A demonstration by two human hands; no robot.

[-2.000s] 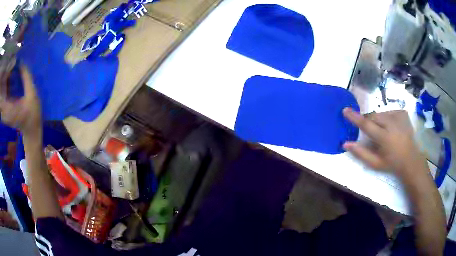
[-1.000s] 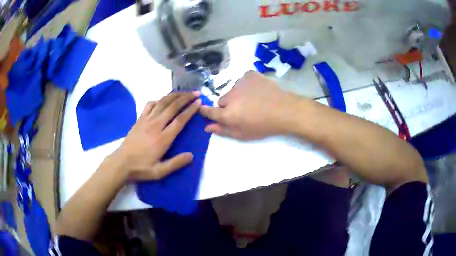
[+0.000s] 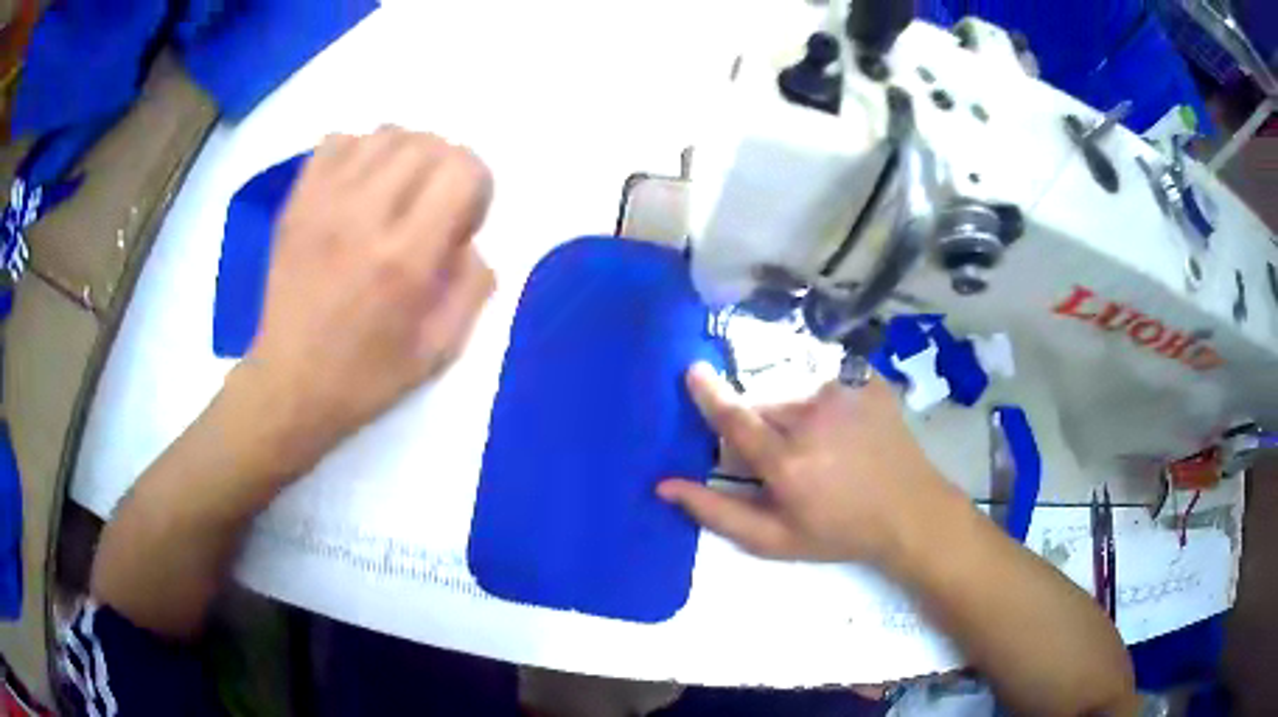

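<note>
The large blue fabric panel (image 3: 596,434) lies flat on the white table, its upper right edge at the needle area of the sewing machine (image 3: 841,182). My right hand (image 3: 813,462) rests at the panel's right edge, thumb and a finger apart, fingertips on the fabric. My left hand (image 3: 379,252) is over the small blue panel (image 3: 250,266) at the left and covers most of it. Its fingers are curled; whether they grip the panel is hidden.
Blue and white bits (image 3: 942,362) lie right of the needle. A curved blue strip (image 3: 1020,474) and dark, slim snips (image 3: 1103,553) lie farther right. More blue fabric (image 3: 266,49) is at the upper left, beside cardboard (image 3: 98,231).
My left hand has left the large panel and moved left over the small one. The large panel now lies more upright in view, with my right hand at its right edge. The view has shifted.
</note>
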